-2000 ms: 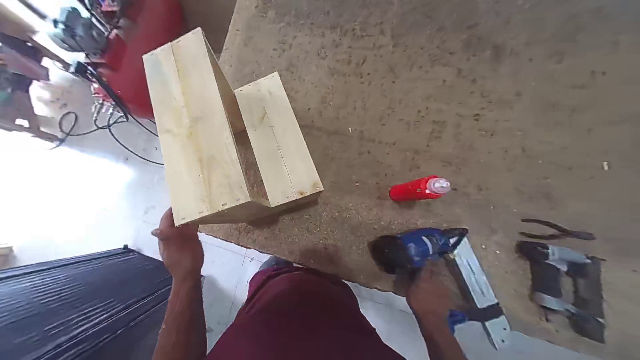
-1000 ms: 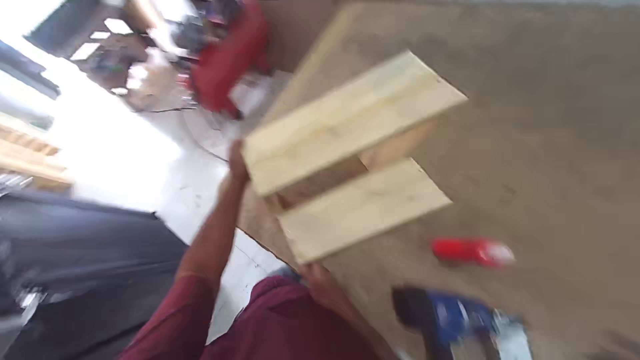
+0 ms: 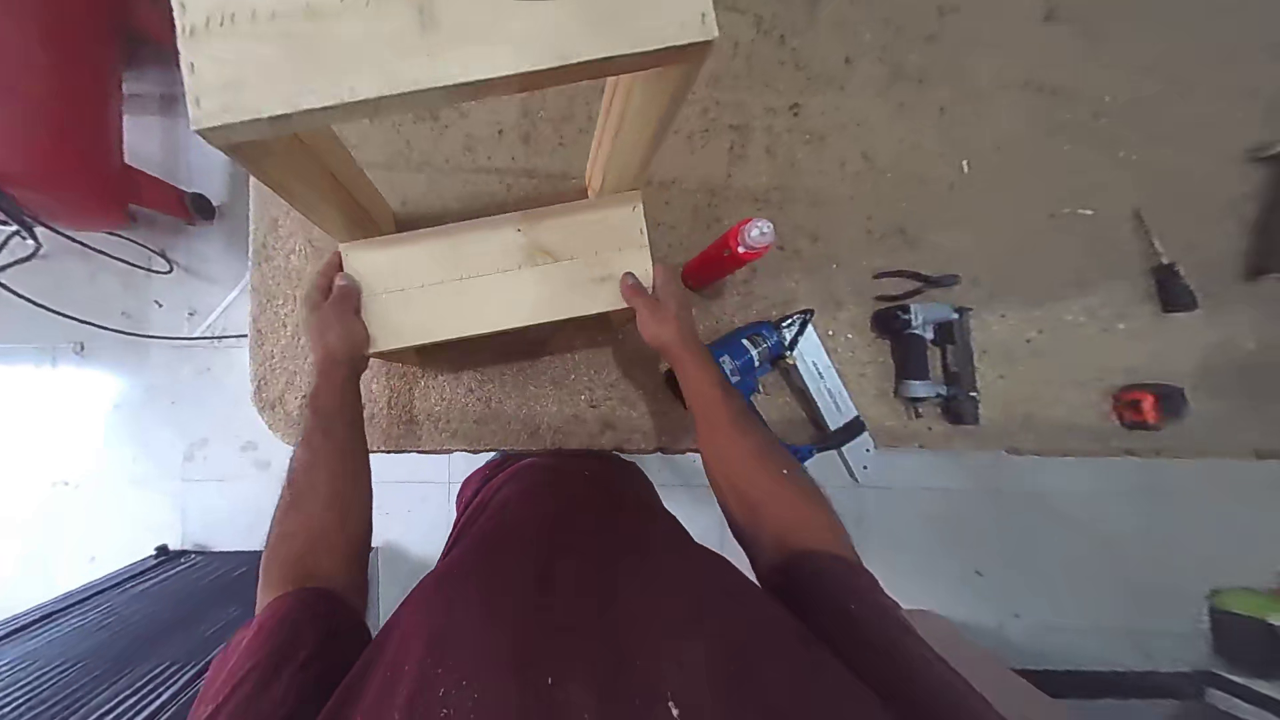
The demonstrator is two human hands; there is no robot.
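A stepped wooden frame [image 3: 500, 262] of pale boards stands on the chipboard bench [image 3: 480, 400], its lower board toward me and its higher, wider board beyond. My left hand [image 3: 338, 318] grips the left end of the lower board. My right hand [image 3: 662, 310] holds the board's right end, thumb on its top face. Just right of that hand lie a red bottle with a clear cap [image 3: 728, 254] and a blue power tool [image 3: 745, 355], partly behind my right forearm. Part of the frame's far board runs out of view.
Pliers [image 3: 915, 284], a pneumatic nailer [image 3: 925, 362], a screwdriver-like tool [image 3: 1166, 265] and an orange and black tape measure [image 3: 1148, 406] lie to the right. A metal square [image 3: 825, 385] lies by the blue tool. A red tank [image 3: 70, 120] and black hose stand at left.
The frame has turned so its lower board faces me, lying crosswise. My right hand, at the blue tool two seconds ago, is now on the frame. The view has shifted.
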